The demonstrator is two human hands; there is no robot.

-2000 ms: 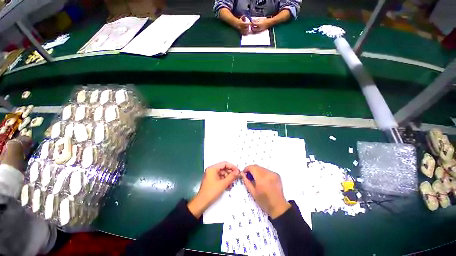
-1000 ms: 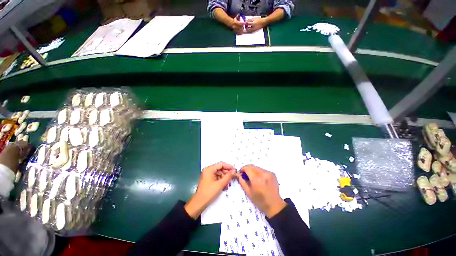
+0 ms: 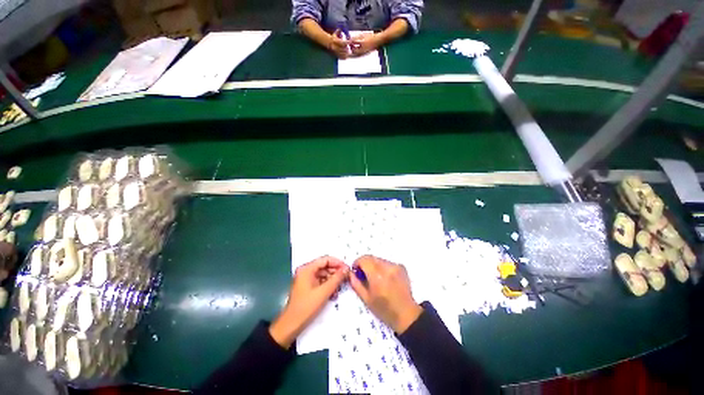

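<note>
My left hand (image 3: 315, 292) and my right hand (image 3: 384, 290) meet fingertip to fingertip above the marked label sheets (image 3: 372, 349). My right hand holds a dark blue pen-like tool (image 3: 360, 274), of which a short part shows. My left thumb and index finger are pinched together near its tip; a tiny pale piece seems to be between the fingertips, too small to tell surely. The sheets are white with rows of small dark blue marks and overlap a plain white paper (image 3: 310, 224) on their left.
Scraps (image 3: 475, 271), a yellow-and-black tool (image 3: 506, 270), bubble wrap (image 3: 562, 239) and cream housings (image 3: 653, 231) lie right. Blister trays (image 3: 91, 254) lie left. A white tube (image 3: 529, 131) slants across the belt (image 3: 270, 139). A person's hands (image 3: 351, 45) work opposite.
The view has turned right, so things sit further left in the picture. My hands stay together over the sheets. The neighbour's hand at the left has mostly left the picture.
</note>
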